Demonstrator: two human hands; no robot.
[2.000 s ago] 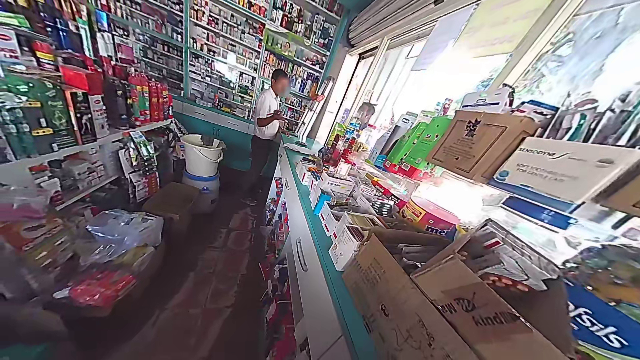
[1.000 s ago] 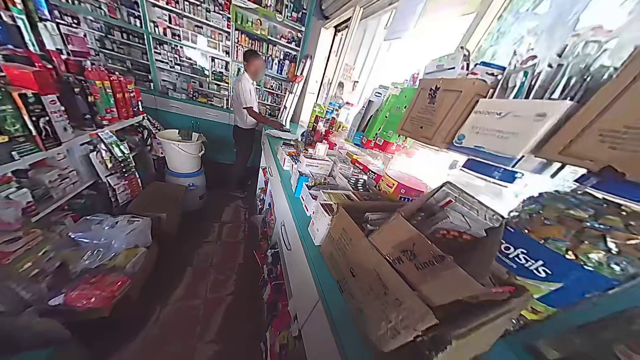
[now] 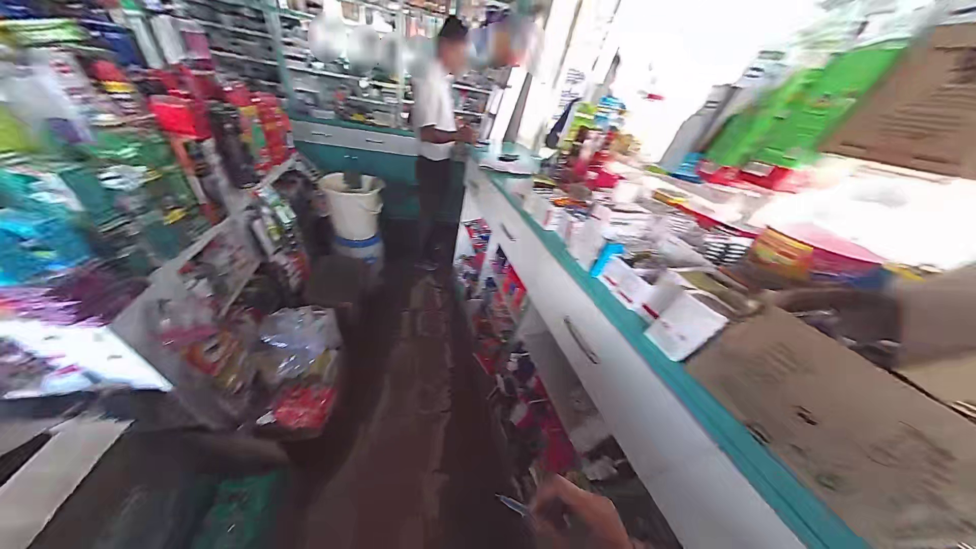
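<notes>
Low in the view, right of the middle, my right hand (image 3: 576,512) is closed around a pen (image 3: 512,504), whose tip points to the left. The hand is beside the open lower shelves of a long white counter (image 3: 610,381) with a teal top edge. On that counter, nearest to me, is a brown cardboard box (image 3: 823,427), and small white boxes (image 3: 686,324) stand just behind it. My left hand is not in view. The picture is blurred.
A tiled floor aisle (image 3: 423,328) runs forward. A person (image 3: 436,114) in a white shirt stands at its far end. A white bucket (image 3: 352,206) stands on the left, with plastic bags (image 3: 301,339) nearer. Crowded shelves line the left side; goods cover the counter.
My right hand with the pen has come into view at the bottom. The view has turned left. The person at the far end remains by the counter.
</notes>
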